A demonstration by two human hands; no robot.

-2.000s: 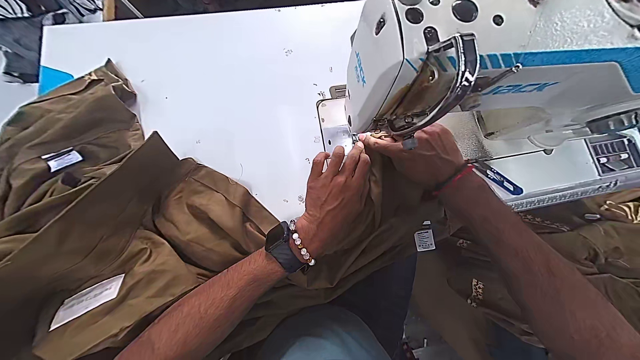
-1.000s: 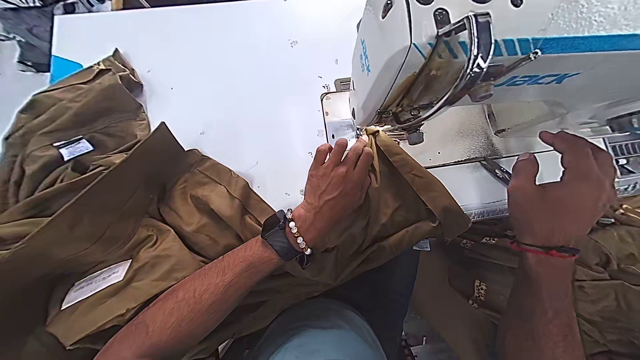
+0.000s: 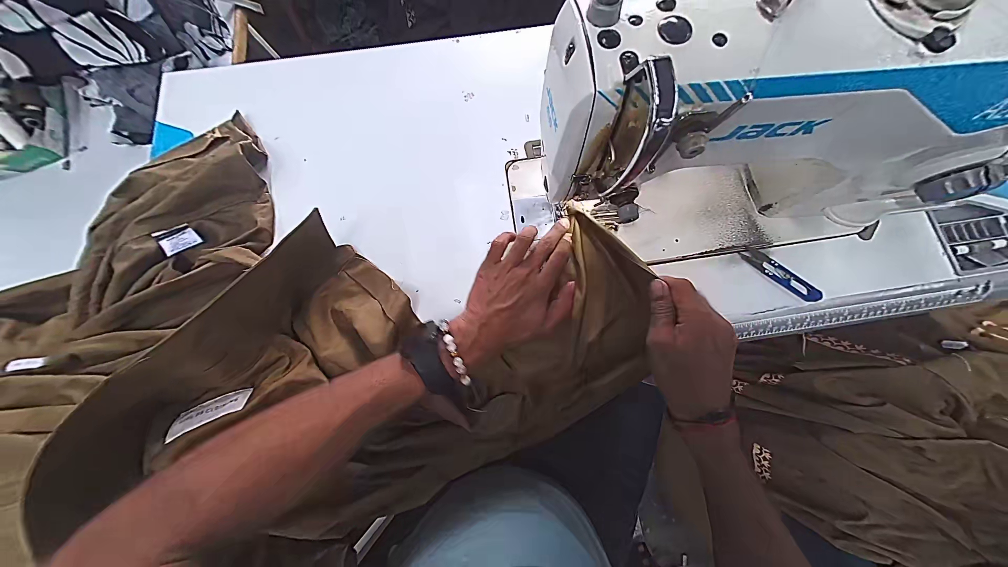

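Note:
A brown fabric garment (image 3: 606, 323) runs from the table's left side to the needle area of a white and blue Jack sewing machine (image 3: 772, 126). My left hand (image 3: 524, 287), with a dark watch and a beaded bracelet at its wrist, lies on the cloth just before the presser foot (image 3: 579, 209); its fingertips touch the cloth and the needle plate's edge. My right hand (image 3: 693, 342) pinches the garment's right edge between thumb and fingers, with a red cord at the wrist. The needle tip is hidden by cloth and machine parts.
Blue-handled thread snips (image 3: 780, 276) lie on the white table (image 3: 394, 118) right of the needle area. A measuring scale (image 3: 866, 311) runs along the front edge. More brown cloth with embroidery (image 3: 882, 441) hangs at the right. Patterned black and white fabric (image 3: 102, 47) is at the upper left.
My right hand was by the needle at first, then raised and apart from the cloth at the right; now it holds the garment's right edge. My left hand has stayed by the presser foot.

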